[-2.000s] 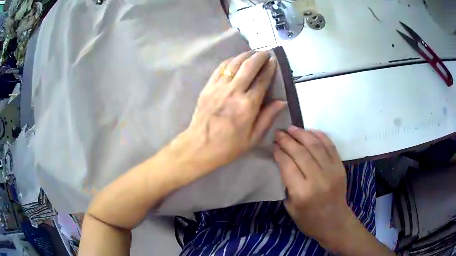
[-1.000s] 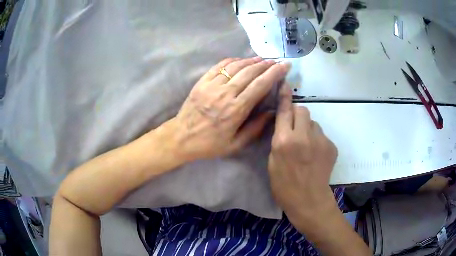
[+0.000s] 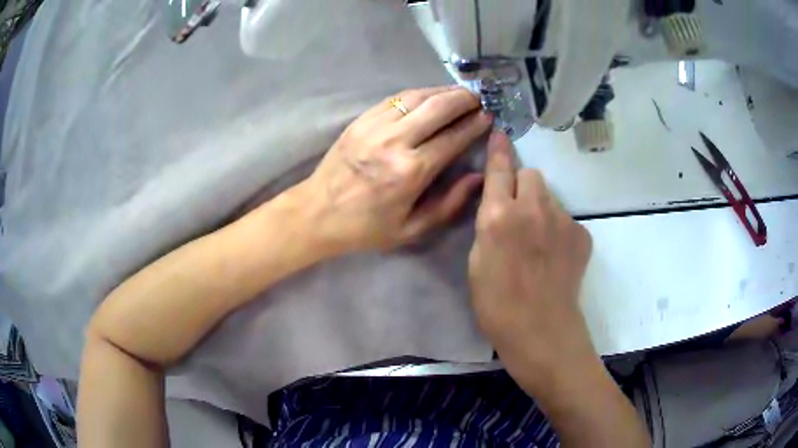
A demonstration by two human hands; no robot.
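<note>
A large light grey-taupe garment panel [image 3: 201, 131] covers the left side of the machine table and hangs over its front edge. My left hand [image 3: 394, 175], with a ring, lies on the panel, its fingertips close to the presser foot [image 3: 494, 94]. My right hand [image 3: 528, 254] pinches the panel's right edge just in front of the foot, with its index finger pointing at the needle area. The edge between my hands is mostly hidden by the fingers. Whether the cloth lies under the foot cannot be told.
The white machine head [image 3: 577, 44] hangs over the needle area. Red-handled thread snips [image 3: 738, 197] lie open on the white table [image 3: 691, 262] at right. Stacked cut pieces [image 3: 713, 394] are at the lower right. Blue-and-white striped clothing [image 3: 394, 416] shows below the table edge.
The dark strip along the panel's right edge is now hidden by my fingers. My right hand has moved up beside my left, and both hands with the cloth are nearer the presser foot.
</note>
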